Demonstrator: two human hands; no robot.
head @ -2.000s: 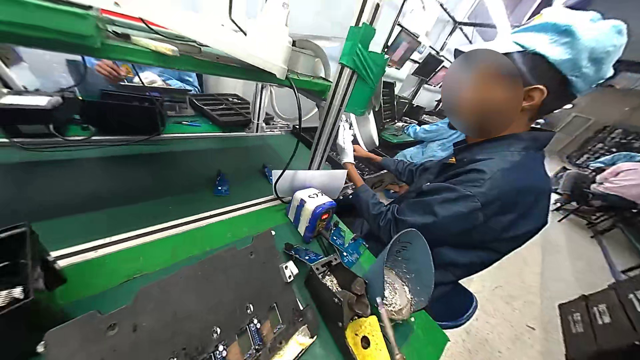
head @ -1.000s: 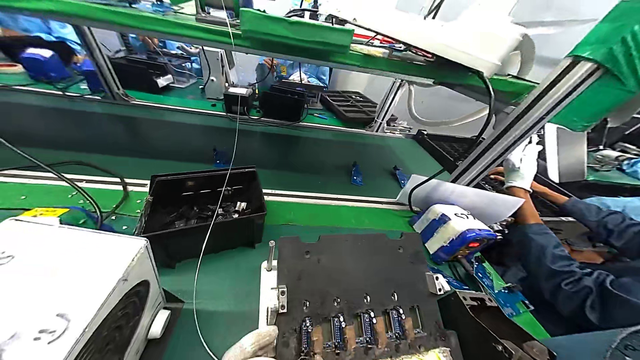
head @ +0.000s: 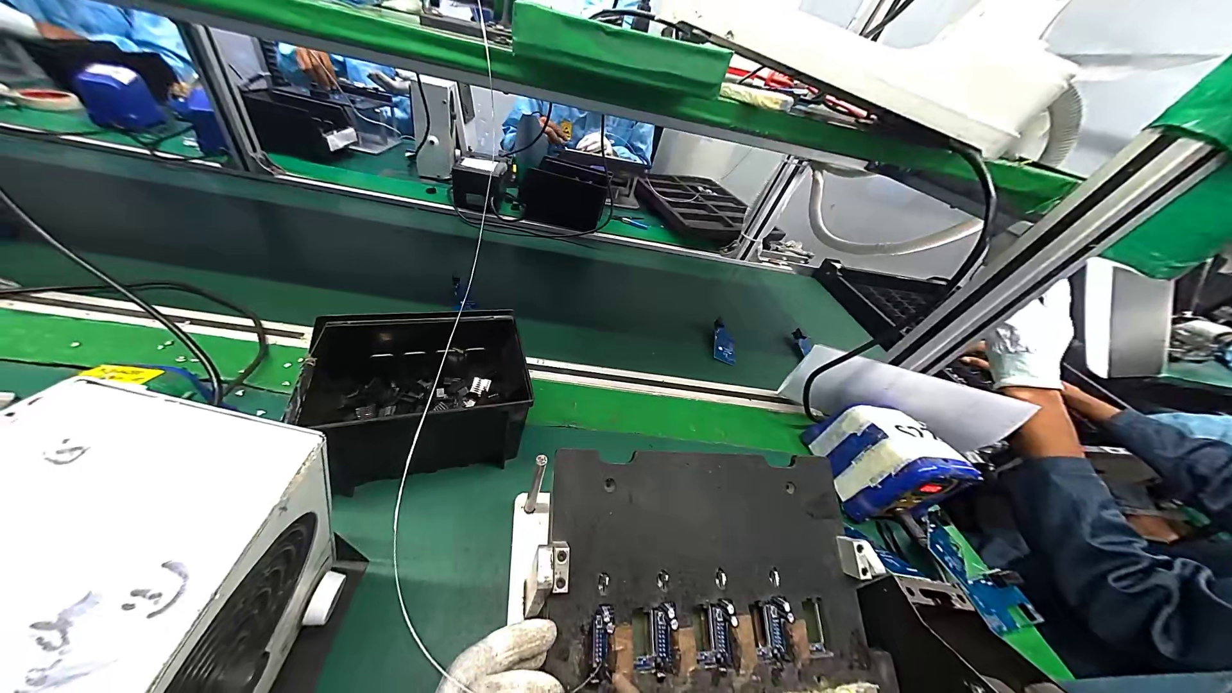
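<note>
At the bottom edge, my left hand [head: 505, 659], in a whitish glove and partly cut off, has its fingers curled at the left side of a black fixture plate [head: 712, 520]. A thin wire [head: 414, 443] hangs from above and runs into the glove; a short end shows beyond the fingers. Several small blue circuit boards [head: 662, 637] with pin rows sit upright in the plate's slots, brown pieces between them. Metal clamp blocks [head: 553, 568] flank the plate. My right hand is out of the frame.
Left are a white fan unit [head: 154, 500] and a black bin [head: 414, 423] of small parts. A blue soldering station [head: 895, 462] stands right, beside a co-worker's gloved hand [head: 1035, 342] and dark sleeves. Blue boards [head: 724, 344] lie on the green conveyor [head: 616, 327] behind.
The view has swung left and down from the co-worker to the fixture plate. My left glove, absent in the oldest frame, shows at the plate's left side in the later two.
</note>
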